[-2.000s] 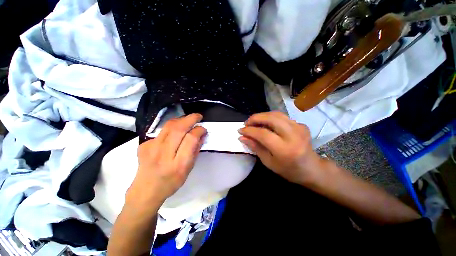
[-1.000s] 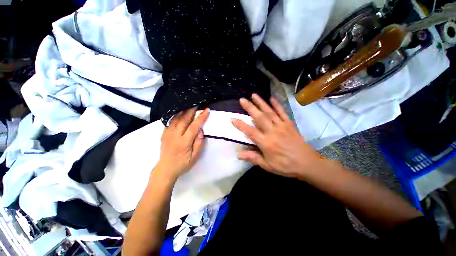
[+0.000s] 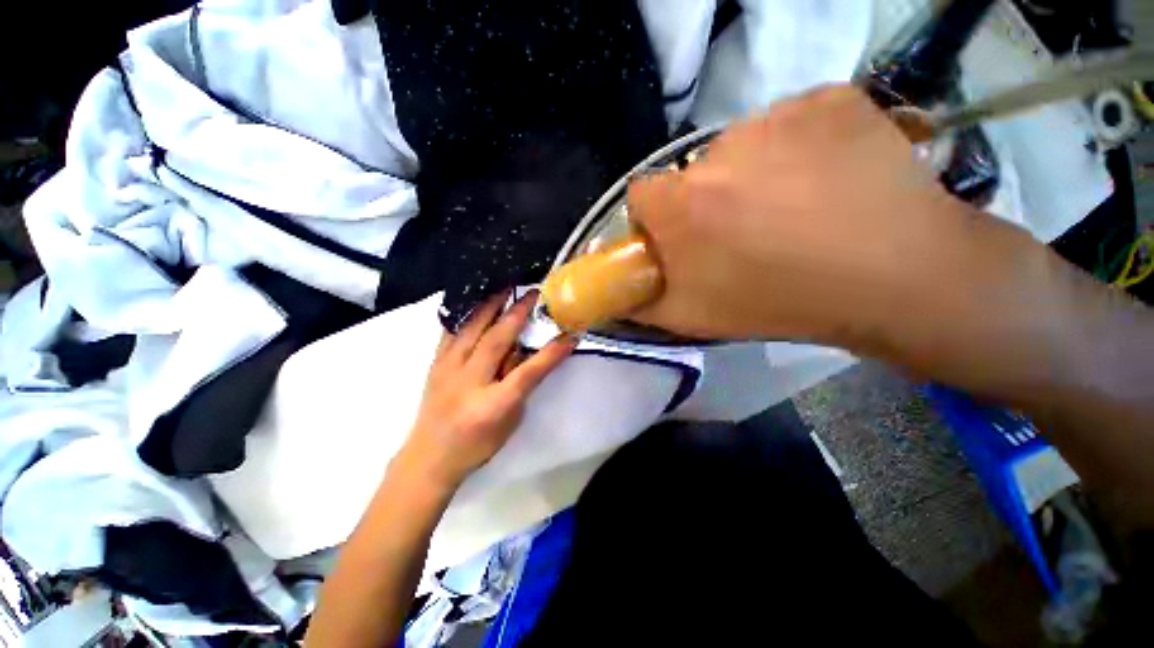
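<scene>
My right hand [image 3: 785, 228] is closed around the orange-brown wooden handle [image 3: 601, 284] of the steam iron [image 3: 608, 228]. The iron lies over the right part of the white band [image 3: 633, 351], its tip pointing left. My left hand [image 3: 487, 386] lies flat with fingers spread on the band's left end, fingertips beside the iron's tip. The black garment body [image 3: 519, 114] with white specks extends away behind the band. Much of the band is hidden under the iron and fingers.
A heap of pale garments with black panels [image 3: 241, 165] lies left. The off-white pressing pad [image 3: 342, 418] is under the work. The white rest cloth [image 3: 1050, 152], a small white roll [image 3: 1114, 114] and yellow-green loops [image 3: 1126, 260] are right. A blue crate [image 3: 1000, 481] stands lower right.
My right hand has left the band and taken hold of the iron, which has moved left from its cloth onto the band. My left hand has stayed at the band's left end.
</scene>
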